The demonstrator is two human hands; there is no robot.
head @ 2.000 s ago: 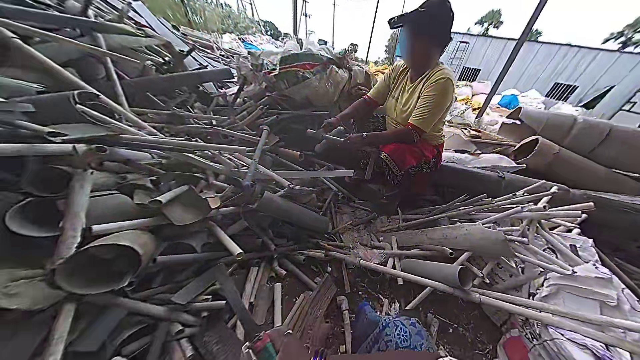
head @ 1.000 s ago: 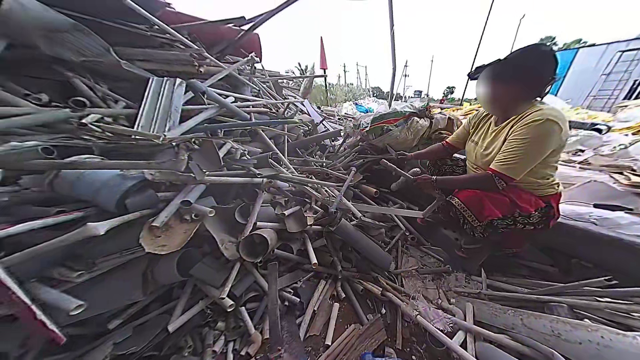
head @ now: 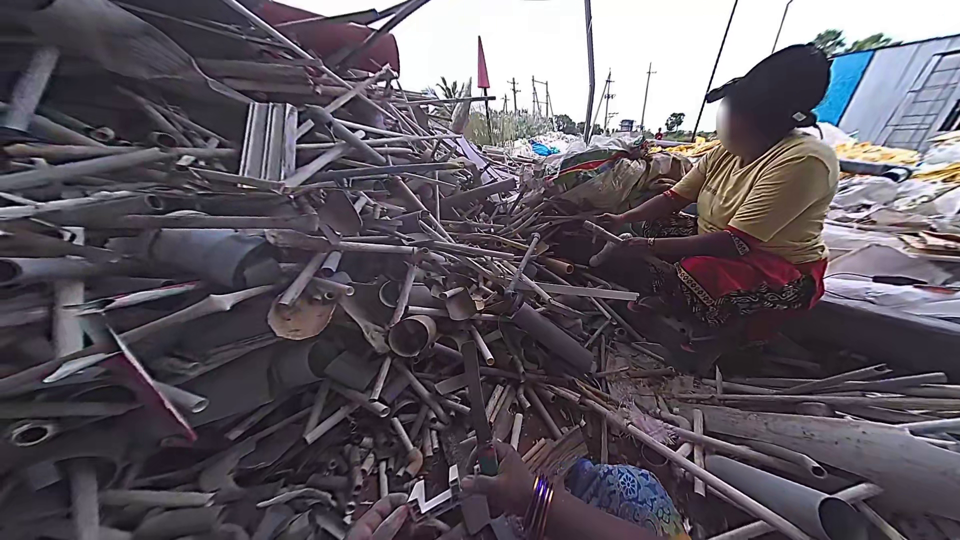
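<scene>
My right hand (head: 511, 481), with bangles at the wrist, is closed around the red and green handle (head: 488, 457) of a long dark flat-bladed tool (head: 475, 390); whether it is a saw or a knife I cannot tell. Its blade points up and away over the scrap. At the bottom edge, my left hand (head: 381, 519) is partly cut off, its fingers at the left end of a white angled plastic profile (head: 435, 496). That piece lies between both hands, beside a grey flat piece (head: 475, 511) under my right hand. Blue patterned cloth (head: 626, 491) shows by my right forearm.
A high heap of scrap pipes (head: 202, 255) rises ahead and left. At the right a person (head: 772, 202) sits holding a short pipe (head: 602, 231). Long poles (head: 697, 461) and a wide grey pipe (head: 787, 491) lie at the lower right. Filled sacks (head: 607, 176) stand behind.
The view has swung left since the first frame. My two hands, the white profile and the tool's handle now show at the bottom; one second ago the hands were out of view.
</scene>
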